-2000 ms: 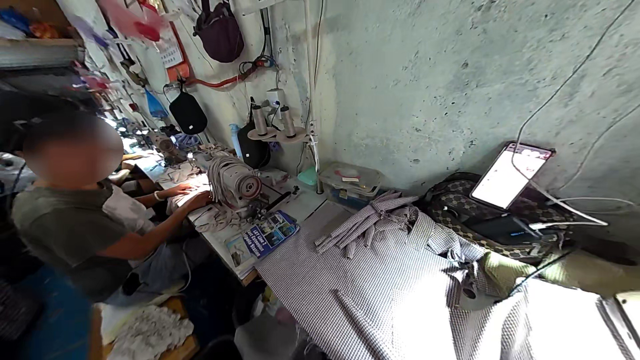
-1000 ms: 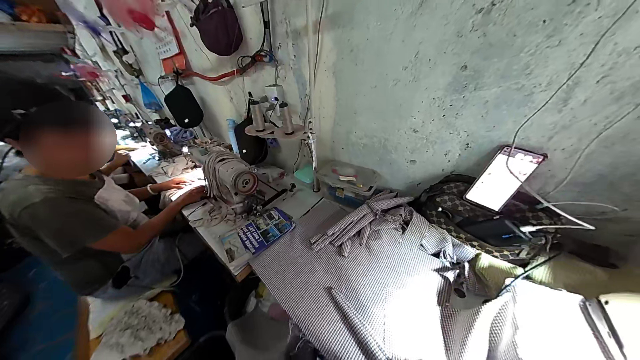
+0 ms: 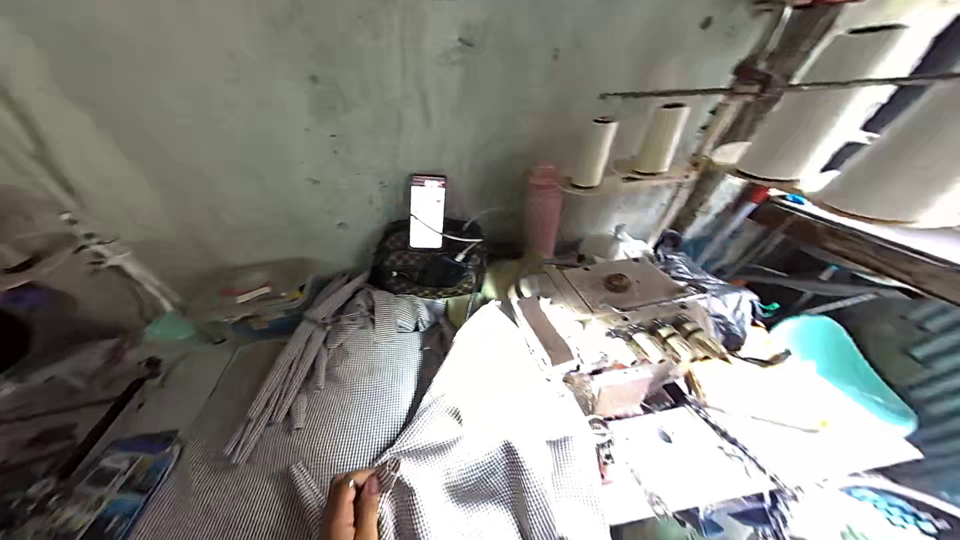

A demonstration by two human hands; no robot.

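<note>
At the lower middle of the head view, my left hand [image 3: 352, 506] pinches the edge of a checked cloth [image 3: 495, 457] between thumb and fingers. A ring is on one finger. The cloth spreads up and to the right from the hand, strongly lit and creased. More checked fabric [image 3: 352, 397] lies on the table to the left, with a tied bundle of fabric strips [image 3: 281, 382] on it. Right of the cloth stands an industrial sewing machine, likely an overlocker [image 3: 622, 300], partly washed out by glare. My right hand is not in view.
Against the wall, a lit phone [image 3: 427, 214] with a cable leans on a patterned bag [image 3: 401, 277]. A pink bottle [image 3: 543, 210] and thread cones [image 3: 595, 154] stand behind the machine. A turquoise plastic piece [image 3: 840, 367] is at right, a printed magazine [image 3: 131, 480] at lower left.
The view has swung far to the right, so the co-worker is out of sight and the machine and thread cones show. My left hand has come into view, gripping the checked cloth.
</note>
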